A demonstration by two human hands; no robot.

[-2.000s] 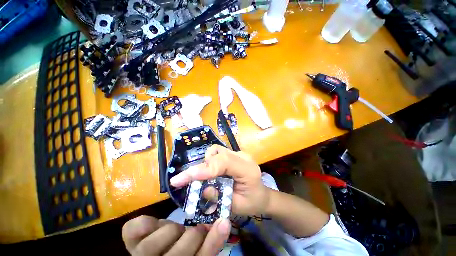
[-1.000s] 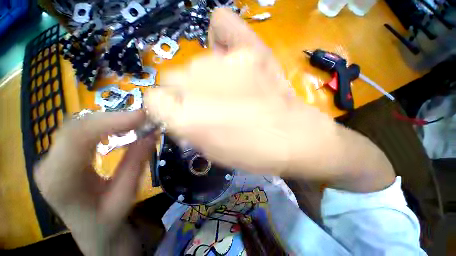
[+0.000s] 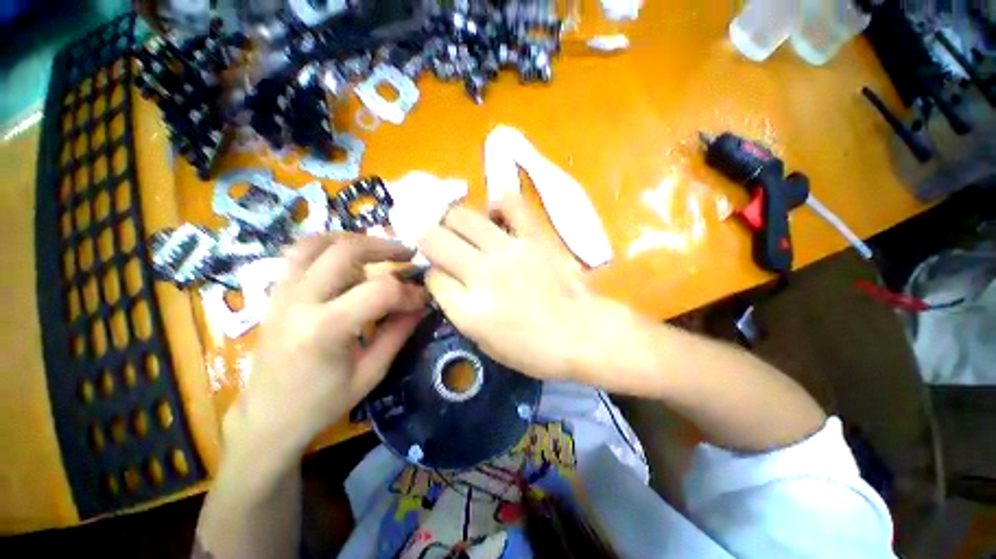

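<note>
The black round base lies at the bench edge against the wearer's front, its central metallic ring and pale screw points facing up. My left hand and my right hand meet over its far end, fingertips close together. The fingers pinch something small and dark there; what it is and which hand grips it is hidden. A black square plate with a central hole lies just beyond my left hand. Thin dark red wires show below the base.
A black grid tray stands at the left. Silver-white frame plates and black-and-metal clusters lie at the back left. A folded white strip lies beyond my right hand. A glue gun and translucent bottles are at the right.
The black square plate held two seconds ago is out of my hands' visible grip. My blurred, raised hands have come down together over the base's far end, and the base's ring side shows.
</note>
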